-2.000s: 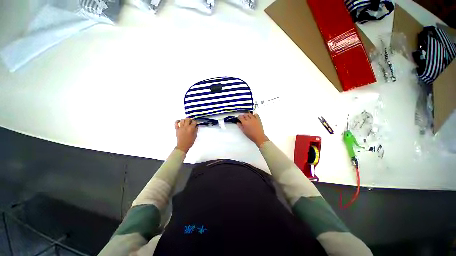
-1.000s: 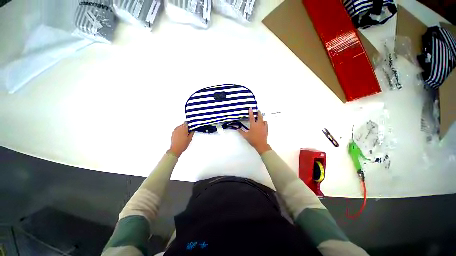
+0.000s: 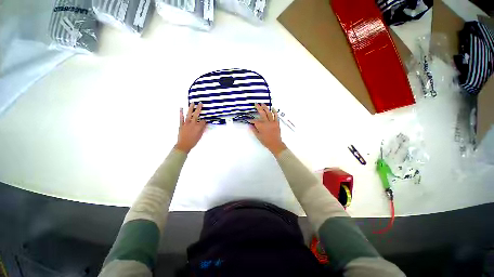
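Observation:
A navy-and-white striped pouch [image 3: 229, 93] lies flat on the table, rounded edge away from me, with a small dark patch near its top. A dark strap [image 3: 242, 118] runs along its straight near edge. My left hand [image 3: 190, 129] rests on the pouch's lower left corner, fingertips on the stripes. My right hand [image 3: 267, 129] rests on the lower right corner in the same way. A small hang tag [image 3: 282, 114] on thin string lies right of the pouch. A white sheet [image 3: 227, 162] seems to lie below the pouch; its outline is hard to see.
Finished packs [image 3: 187, 10] line the far edge, with white sheets [image 3: 27, 70] at far left. A red packet [image 3: 374, 54] lies on cardboard [image 3: 325, 46]. Snips [image 3: 357, 155], a green blow gun [image 3: 384, 173] and a red tape dispenser [image 3: 338, 183] are at right. Striped pouches [image 3: 476, 57] lie far right.
The pouch and both hands sit slightly farther from the table's near edge. Both hands now lie flatter, with fingers on the pouch's lower corners. More of the finished packs shows.

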